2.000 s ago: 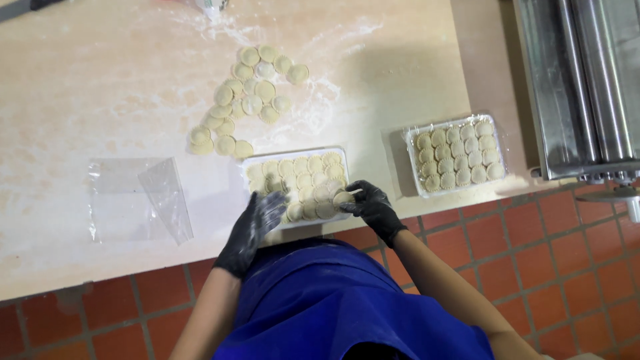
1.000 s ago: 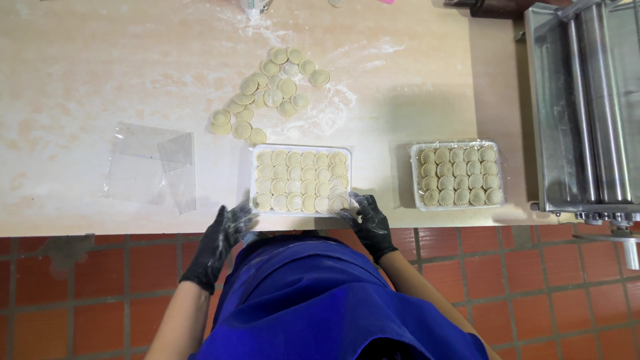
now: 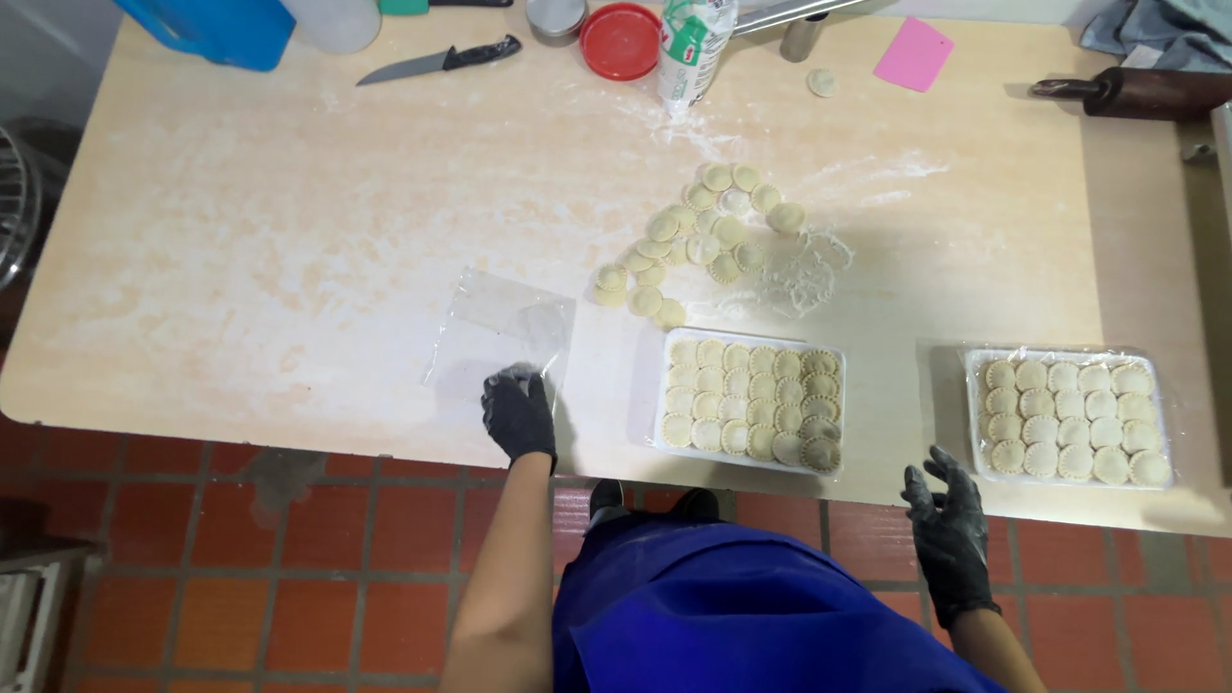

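Note:
My left hand [image 3: 520,412], in a black glove, lies on the lower part of a clear plastic bag [image 3: 505,322] on the table; its fingers curl at the film, and whether they pinch it I cannot tell. Right of it stands a white tray [image 3: 757,336] filled with rows of round stuffed pasta [image 3: 734,383]. My right hand [image 3: 948,529], gloved too and dusted with flour, hangs at the table's front edge with fingers apart, holding nothing. Just up and right of it sits a second filled tray [image 3: 1070,481] in clear film. Loose pasta rounds [image 3: 703,248] lie behind the first tray.
Along the back are a knife [image 3: 443,60], a red lid [image 3: 621,40], a flour bag [image 3: 695,48], a metal cylinder [image 3: 801,38], a pink scraper [image 3: 914,54] and a wooden rolling pin [image 3: 1145,93]. A blue container [image 3: 226,29] stands at the back left. Scattered flour [image 3: 804,274] marks the tabletop.
Both hands have left the near tray: the left has moved left onto the clear bag, the right has moved right toward the wrapped tray. The view has shifted to show more table.

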